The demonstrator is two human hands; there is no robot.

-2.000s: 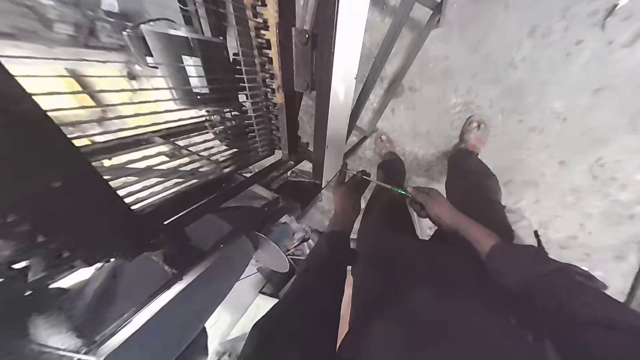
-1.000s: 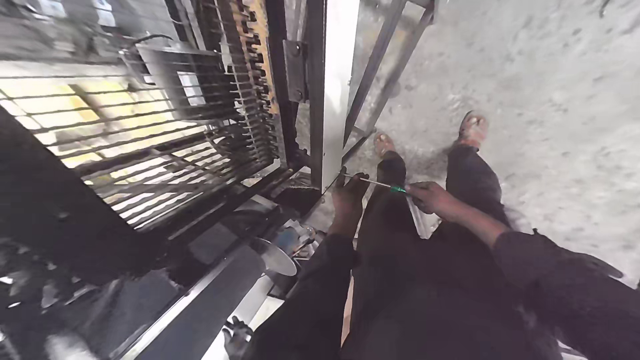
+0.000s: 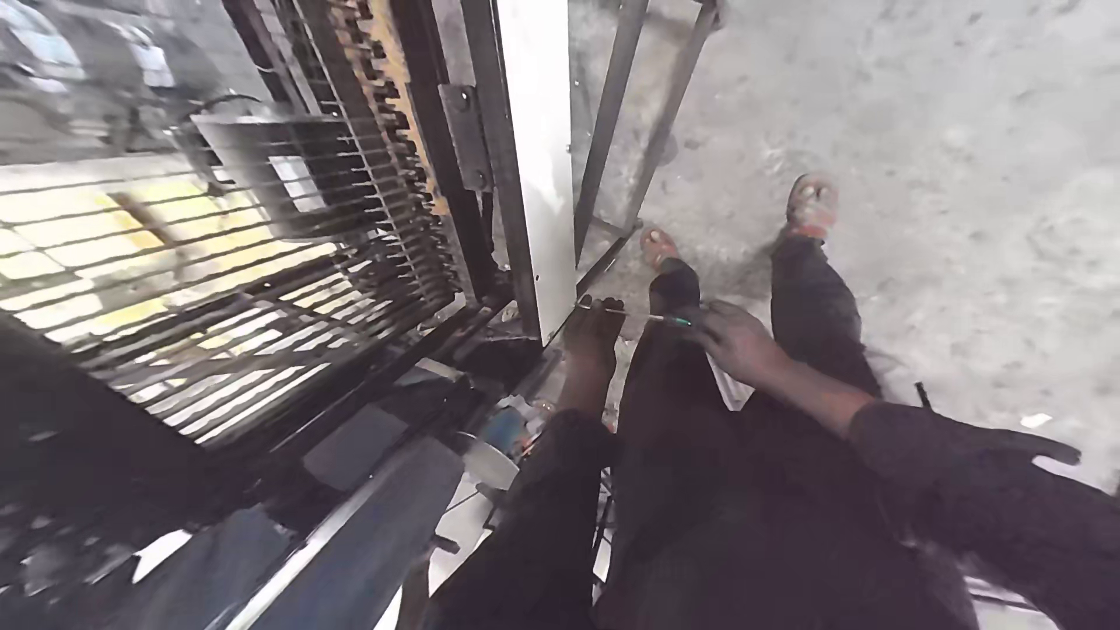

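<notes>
A screwdriver [image 3: 672, 320] with a green handle and a long thin metal shaft lies crosswise in front of my legs. Its handle end is in my right hand [image 3: 737, 341], fingers closed around it. My left hand [image 3: 595, 337] is at the far end of the shaft, close to the lower corner of a pale metal frame post [image 3: 541, 175]. The fingers of my left hand are bent near the tip; whether they grip the shaft or something on the frame cannot be told.
Left of the post is a machine with a row of parallel metal rods [image 3: 262, 306] and a toothed yellowish rack [image 3: 394, 79]. Angled metal legs [image 3: 612, 131] stand on the concrete floor [image 3: 945, 175] beyond my feet. A dark flat metal beam [image 3: 376, 525] runs along the lower left.
Both hands have stayed near the post's lower corner with the screwdriver between them. Nothing has plainly been taken up or let go.
</notes>
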